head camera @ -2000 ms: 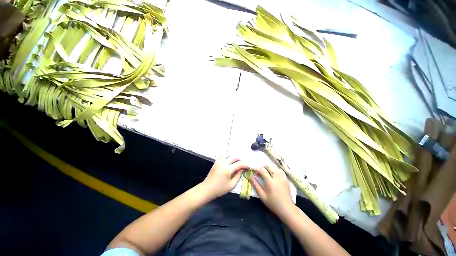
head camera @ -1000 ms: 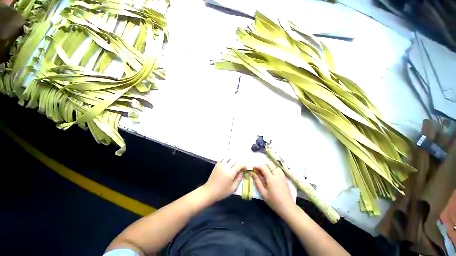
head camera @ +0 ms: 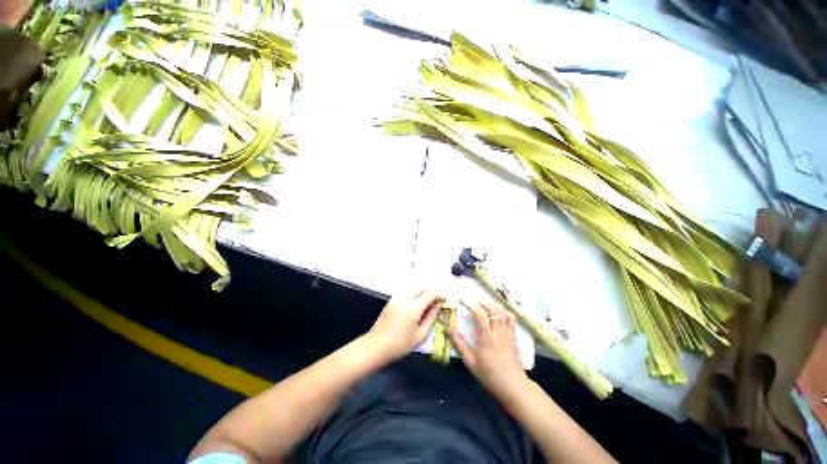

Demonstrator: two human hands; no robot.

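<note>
A yellow-green strap (head camera: 441,344) lies at the table's near edge between my hands, its free part hanging toward me. My left hand (head camera: 405,319) pinches the strap's upper end between thumb and fingertips. My right hand (head camera: 490,340) lies at the strap's right side, its thumb by the strap and its fingers spread on the pale board; whether it grips the strap is hard to tell. A hammer with a dark head (head camera: 467,263) and a long pale handle (head camera: 553,340) lies just right of my right hand, touched by neither hand clearly.
A strap bundle (head camera: 580,177) fans across the centre-right. A tangled strap pile (head camera: 172,136) covers the left. A thin dark bar (head camera: 589,71) lies beyond the bundle. Brown panels (head camera: 757,335) drape at near right. Pale sheets (head camera: 784,136) lie far right. The table edge (head camera: 308,265) borders a dark floor.
My right hand's fingers have spread out and lie flatter, slightly away from the strap's upper end. My left hand still pinches it. The whole view has shifted slightly.
</note>
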